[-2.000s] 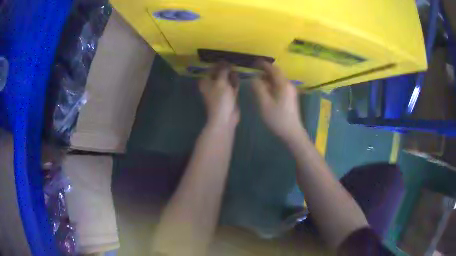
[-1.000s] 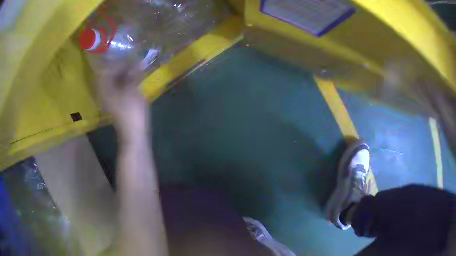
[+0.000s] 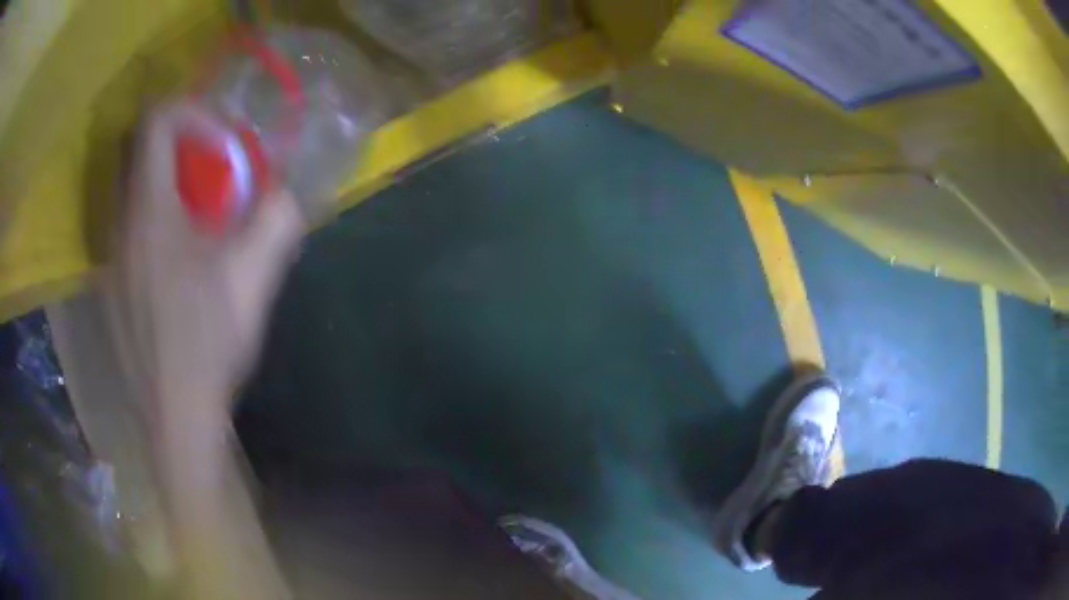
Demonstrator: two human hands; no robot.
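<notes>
A clear jug with a red cap and a red handle stands inside the yellow cabinet at the upper left. My left hand is blurred and is at the jug's neck, around the red cap. Whether its fingers are closed on the cap or the jug cannot be told. My right hand is not in view. The cabinet door is open at the upper right and bears a white paper label with a blue edge.
Another clear plastic container is deeper in the cabinet. The green floor has yellow lines. My shoes are below. A carton and clear plastic wrapping lie at the lower left.
The cabinet was closed with both hands at its front, then opened. My left hand has moved to the red cap, and my right hand has left the picture.
</notes>
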